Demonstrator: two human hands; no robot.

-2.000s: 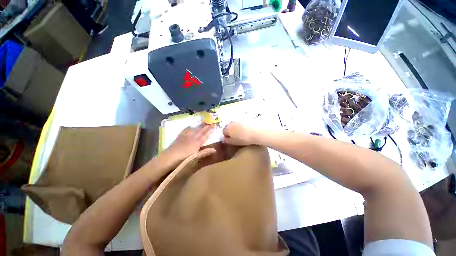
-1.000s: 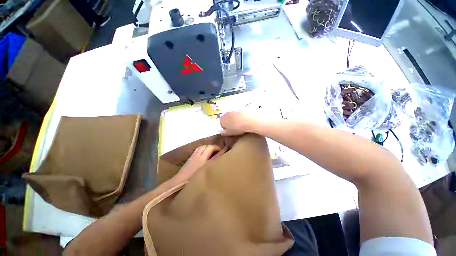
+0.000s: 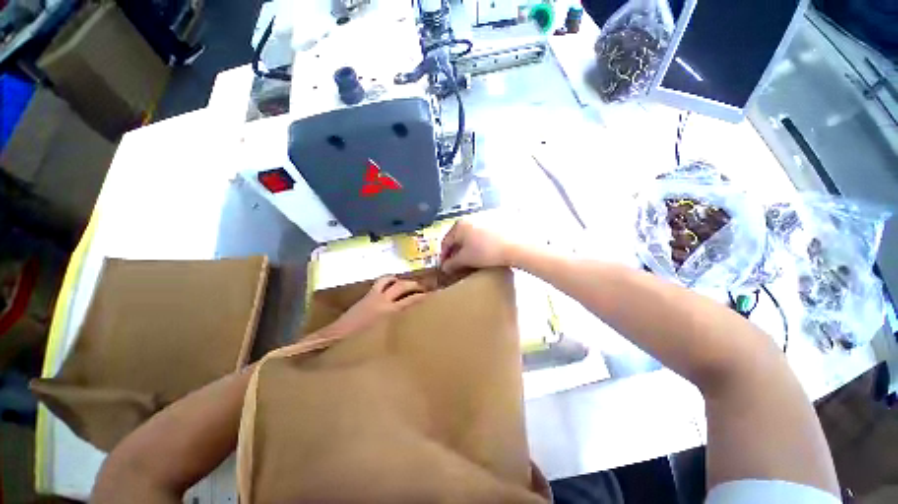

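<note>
A brown bag body (image 3: 414, 374) lies over the table's front edge, its open top at the machine head (image 3: 364, 172). My left hand (image 3: 386, 297) reaches into the opening, fingers bent on the far panel's edge. My right hand (image 3: 473, 248) pinches the bag's top edge at the right, just beside the yellow clamp (image 3: 416, 246). Any small part between the fingertips is too small to tell. The pale template plate (image 3: 345, 264) with yellow edges shows behind the bag.
A second bag body (image 3: 177, 315) lies at the left of the table. Clear bags of brown and brassy hardware (image 3: 694, 226) lie at the right, with another behind. A thin dark tool (image 3: 559, 187) lies right of the head. A dark control panel (image 3: 731, 49) stands upper right.
My left hand moved from beside the clamp down into the bag opening, and the bag's far panel now lies over the plate. My right hand stays at the top edge, fingers pinched.
</note>
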